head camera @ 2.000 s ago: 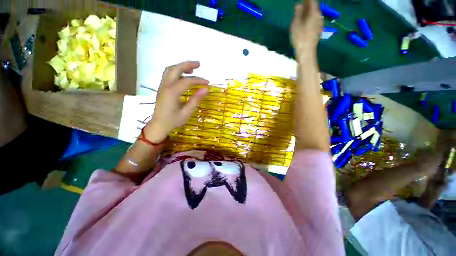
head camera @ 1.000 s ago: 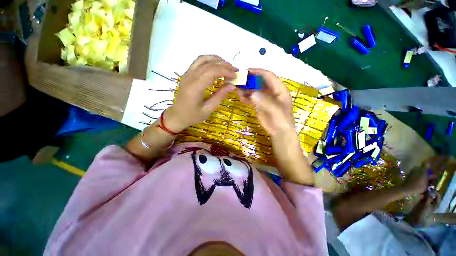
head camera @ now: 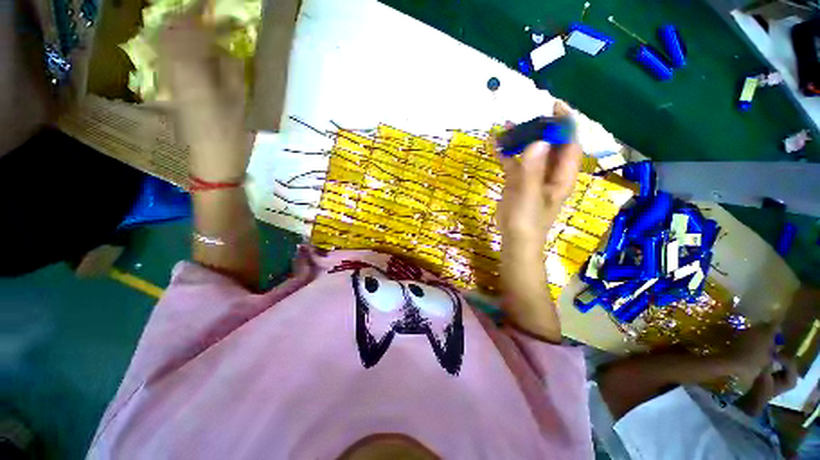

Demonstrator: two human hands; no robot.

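My right hand (head camera: 535,184) holds a blue battery cell (head camera: 539,135) above the gold sheet; its near end looks dark. My left hand (head camera: 202,76) is blurred and raised over the cardboard tray (head camera: 274,72) of yellow paper pieces (head camera: 238,40); whether its fingers hold a piece cannot be seen. Gold taped strips (head camera: 405,198) lie in rows on a white work sheet (head camera: 405,67), with dark lead wires sticking out at their left edge. A heap of blue cells (head camera: 643,252), some with cream pads, lies right of the strips.
Blue cells (head camera: 661,58), some with white pads, lie scattered on the green conveyor belt (head camera: 503,36). A grey metal bar (head camera: 746,180) runs across at the right. Another person's arm (head camera: 656,368) reaches over more gold strips (head camera: 697,319) at the lower right.
My hands were together at a blue cell with a cream pad. My left hand has since moved left to the tray; my right hand has moved right, keeping a blue cell.
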